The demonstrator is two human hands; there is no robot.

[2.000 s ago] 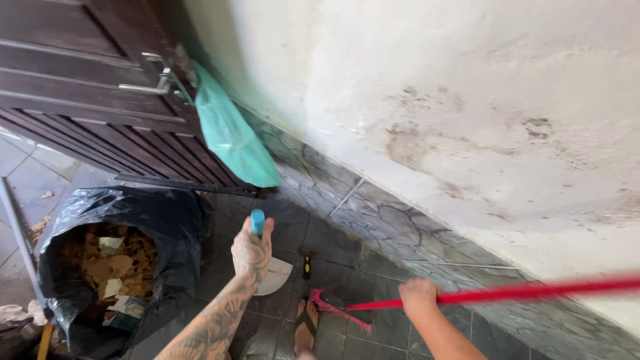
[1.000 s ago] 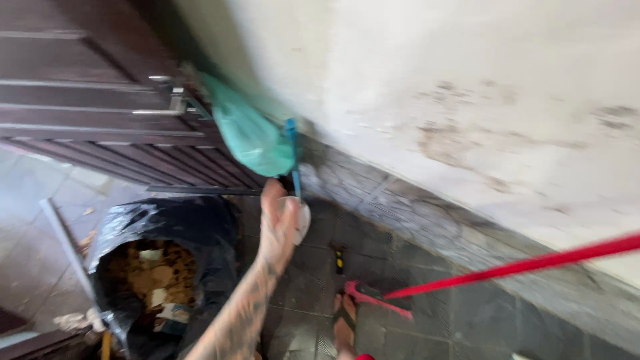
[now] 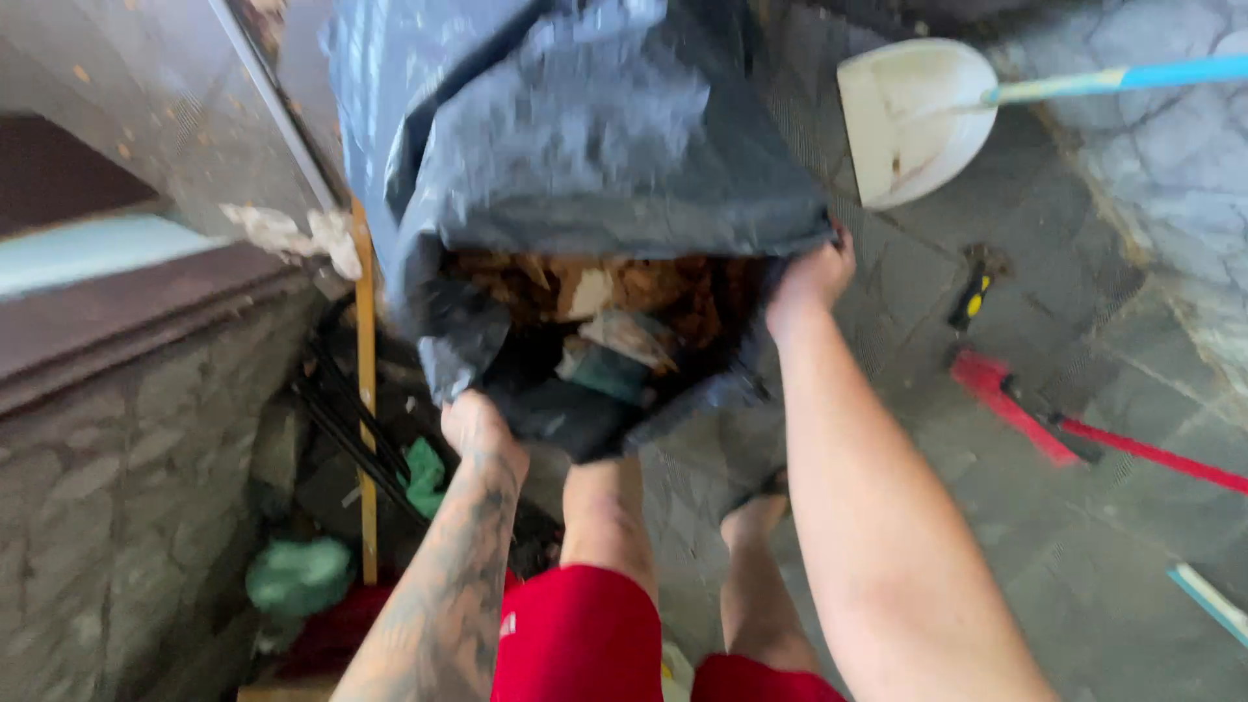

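A large black plastic bag point(image 3: 585, 146) hangs tilted between my hands, its mouth facing me. Brown debris and pieces of crumpled waste point(image 3: 614, 341) lie inside. My left hand point(image 3: 480, 429) grips the lower left edge of the bag's mouth. On the right side of the opening, my right hand point(image 3: 814, 278) holds the rim. To the right, a white dustpan point(image 3: 921, 122) with a blue handle lies against the stone-patterned wall base. Below it on the floor are a small tool with a black and yellow handle point(image 3: 972, 300) and a red broom point(image 3: 1014, 405).
A wooden strip point(image 3: 367, 390) and a grey metal pole point(image 3: 273, 102) stand left of the bag. Dark rods point(image 3: 341, 419), a green cloth or plastic piece point(image 3: 423, 478) and a pale green bundle point(image 3: 300, 575) are at lower left. A blue-edged strip point(image 3: 1209, 600) lies at right.
My left hand has let go of the dustpan and my right hand has let go of the red broom; both now hold the bag's rim. The view has swung toward the bag.
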